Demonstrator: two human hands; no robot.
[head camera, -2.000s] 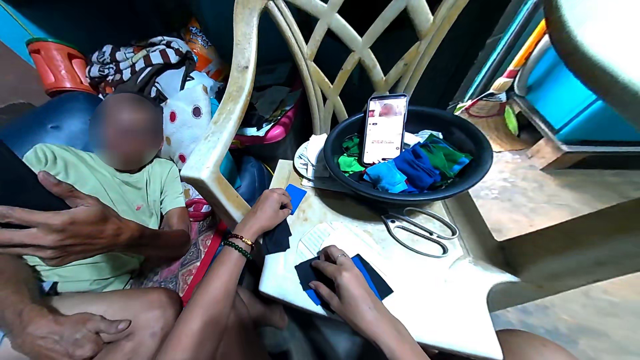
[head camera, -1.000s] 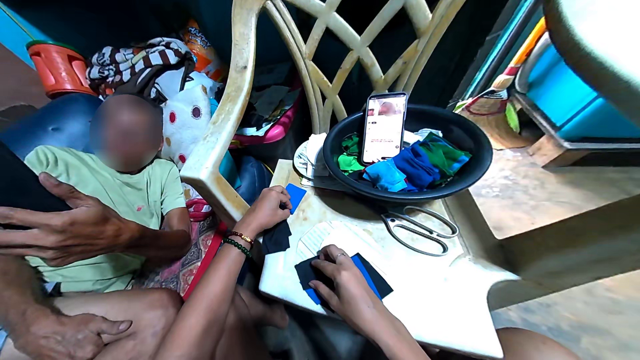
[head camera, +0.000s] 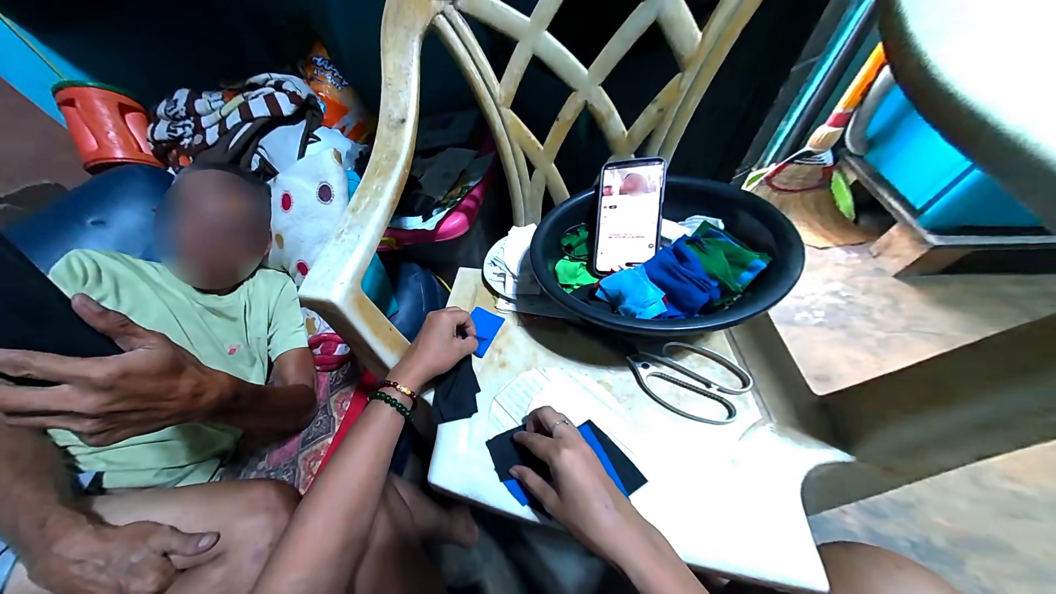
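Observation:
My left hand (head camera: 444, 345), with bead bracelets at the wrist, pinches or touches the edge of a small blue cloth piece (head camera: 487, 330) at the chair seat's left side; whether it grips the piece is unclear. Black cloth pieces (head camera: 456, 391) lie just below that hand. My right hand (head camera: 565, 462), wearing a ring, rests with spread fingers on black and blue cloth pieces (head camera: 617, 462) near the front edge of the seat. Under and behind them is white paper (head camera: 569, 394). Scissors (head camera: 691, 381) with large metal handles lie right of the paper, their blades hidden beneath the basin.
A black basin (head camera: 668, 326) at the seat's back holds blue and green cloth scraps (head camera: 681, 276) and an upright phone (head camera: 629, 216). The plastic chair's armrest (head camera: 355, 272) rises at left. Beside it another person (head camera: 173, 355) reclines, holding a dark object. A broom (head camera: 813, 190) stands at right.

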